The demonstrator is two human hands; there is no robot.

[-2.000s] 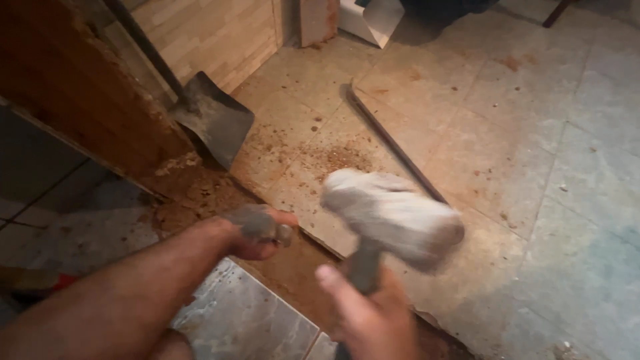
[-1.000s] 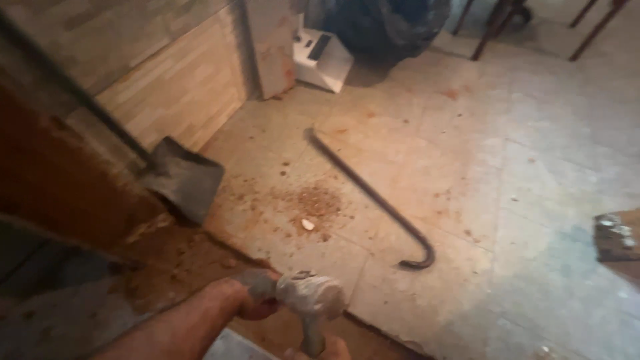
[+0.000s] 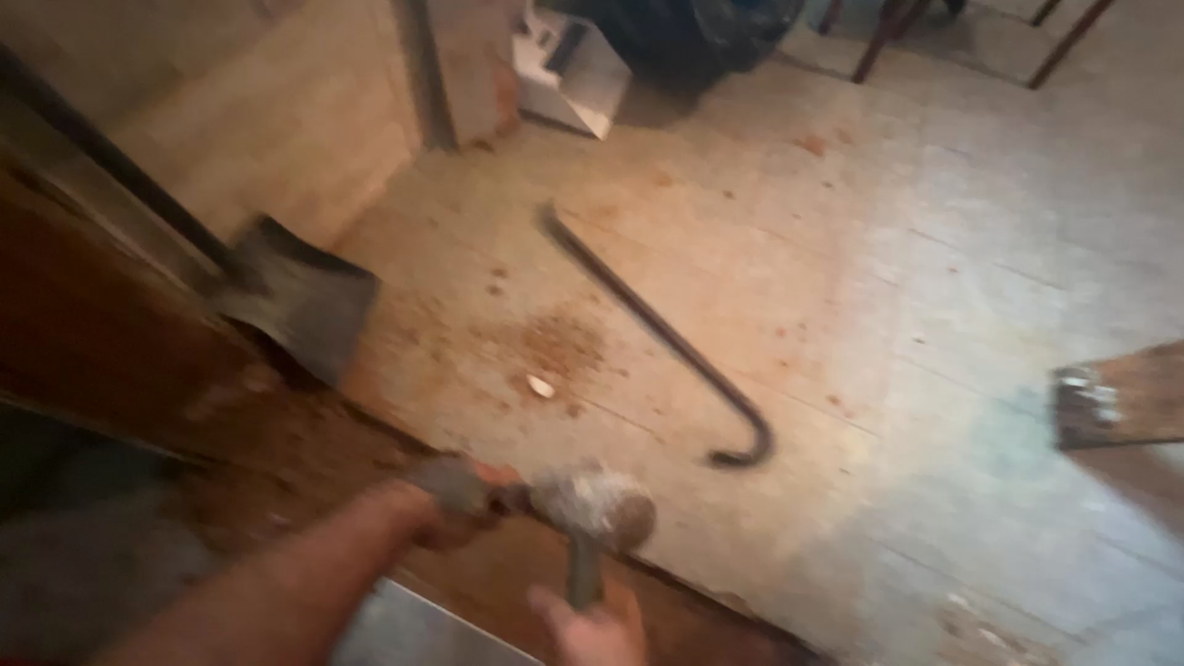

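My left hand is closed around a short metal tool, perhaps a chisel, above the dirt-covered strip at the floor's edge. A blurred grey patch covers part of that hand. My right hand grips the handle of a heavy hammer. Its pale, dusty head is at the end of the tool, touching or nearly so. The tool's working tip is hidden. Beyond both hands, a dark hooked pry bar lies on the tiles.
A shovel rests at the left by the wooden frame. Reddish debris and a white chip lie on the floor. A wooden board is at right; a white box-like object, dark plastic bag and furniture legs are behind.
The hammer, held up nearer the camera two seconds ago, is now down at the end of the tool in my left hand. The view has shifted, bringing in the whole pry bar and the board.
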